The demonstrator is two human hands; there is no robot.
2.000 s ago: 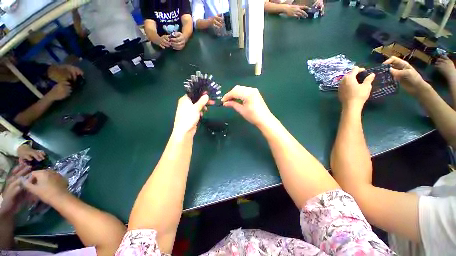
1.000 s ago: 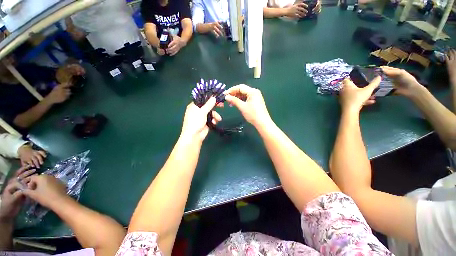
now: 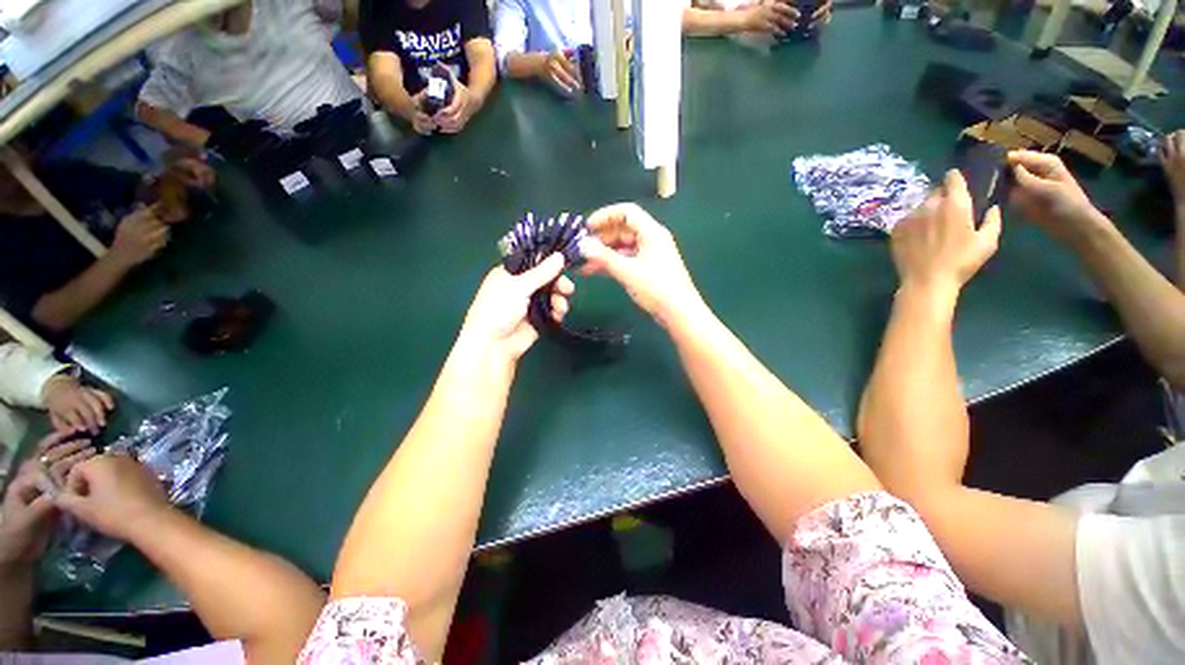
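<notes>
A bundle of short black cables (image 3: 543, 243) is fanned out above my left hand, with pale shiny tips pointing up and outward. My left hand (image 3: 513, 301) is closed around the bundle, thumb across its front. Black cord ends hang below the fist and trail right just over the dark green table (image 3: 390, 429). My right hand (image 3: 639, 266) is at the right edge of the fan, its fingertips touching the tips there. Whether it pinches a single cable is too small to tell.
A person at right holds a black box (image 3: 985, 179) beside a crinkled silver bag heap (image 3: 860, 190). A neighbour's hands work at left by shiny bags (image 3: 182, 448). A dark item (image 3: 228, 322) lies at left. Pale posts (image 3: 659, 98) stand ahead. Labelled black items (image 3: 296, 163) lie upper left.
Since two seconds ago, both hands have come together at the fan, and the cord ends now trail right below my left fist. The neighbour at right has turned the black box upright.
</notes>
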